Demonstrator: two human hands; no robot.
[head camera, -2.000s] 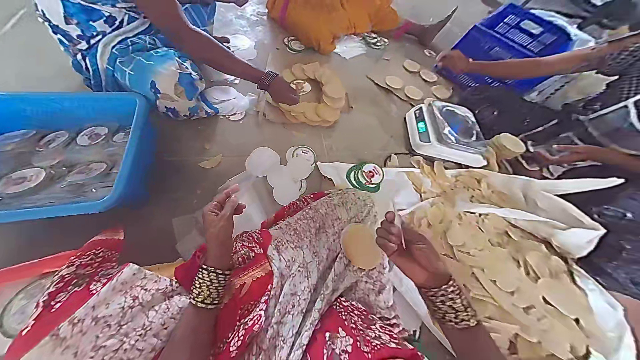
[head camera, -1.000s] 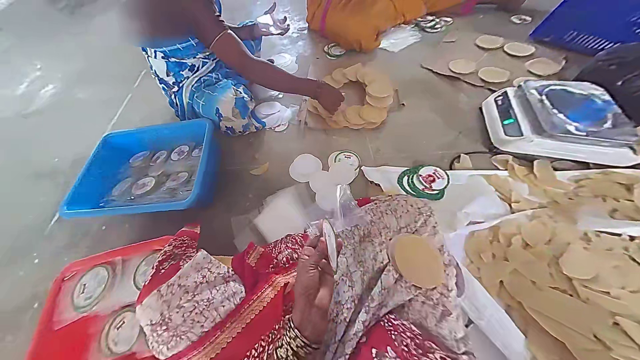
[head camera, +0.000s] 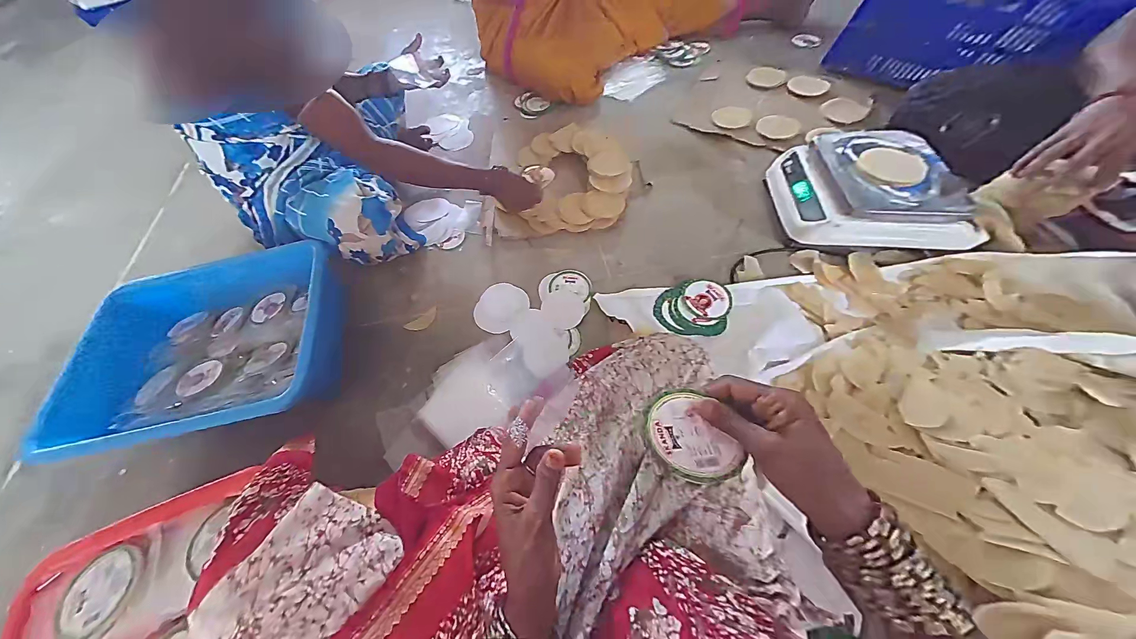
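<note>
My right hand (head camera: 781, 435) grips the edge of a round printed label disc (head camera: 694, 437) with a green rim, held over my lap; whether a papad lies under it is hidden. My left hand (head camera: 530, 497) is raised just left of it, its fingers apart, with no clear object between them. Beyond my left hand lie clear plastic bags (head camera: 470, 395) and white paper discs (head camera: 503, 308). More green-rimmed labels (head camera: 706, 302) rest on a white cloth. To the right spreads a large heap of thin round papads (head camera: 967, 444) on white sheeting.
A blue tub (head camera: 324, 328) of packed discs stands left, a red tray (head camera: 53, 568) lower left. One co-worker reaches to a ring of papads (head camera: 612, 164). Another person's hand (head camera: 1087, 142) is beside a digital scale (head camera: 879, 226) bearing a papad. Papads lie on cardboard (head camera: 710, 129) beyond.
My right hand, out of view one second ago, now shows with a label disc. The papad seen earlier on my lap is no longer visible. A papad now lies on the scale.
</note>
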